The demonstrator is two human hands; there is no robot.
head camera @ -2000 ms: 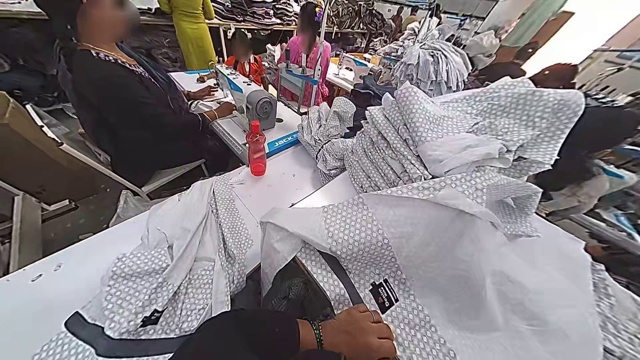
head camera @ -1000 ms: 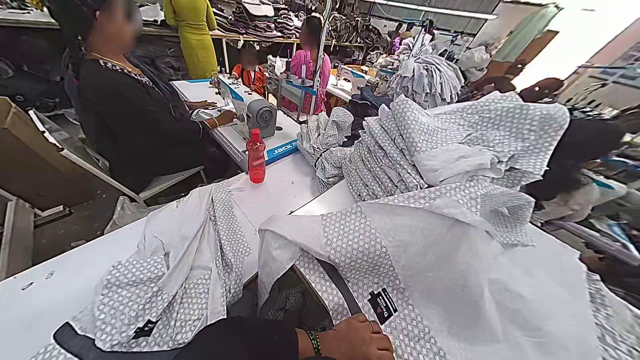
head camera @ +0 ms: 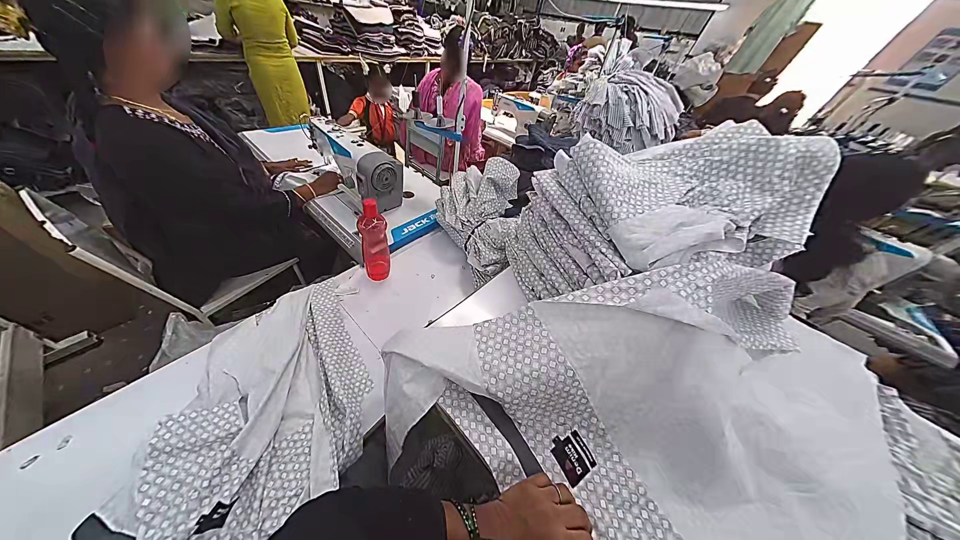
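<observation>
My left hand (head camera: pixel 536 510), in a dark sleeve with a beaded bangle and a ring, lies on a white and grey patterned garment (head camera: pixel 555 360) at the bottom centre. Its fingers bend over the cloth just below a black woven label (head camera: pixel 574 457); the frame's lower edge cuts off the fingertips, so its grip is unclear. My right hand is out of view. To the left, a second patterned garment (head camera: pixel 277 390) with a dark band drapes over the white table. Behind the nearer garment rises a pile of folded patterned pieces (head camera: pixel 559 232), with a tied bundle (head camera: pixel 480 210) beside it.
A red bottle (head camera: pixel 375 244) stands on the white table (head camera: pixel 409 296). Beyond it, a seated person (head camera: pixel 187 180) works at a sewing machine (head camera: pixel 375 176). Other people and piles of clothes are farther back. A dark gap in the table (head camera: pixel 442 457) lies beside my forearm.
The garment on the left has slid a little toward the bottom edge, and less of its dark band shows. My left hand has stayed near the label.
</observation>
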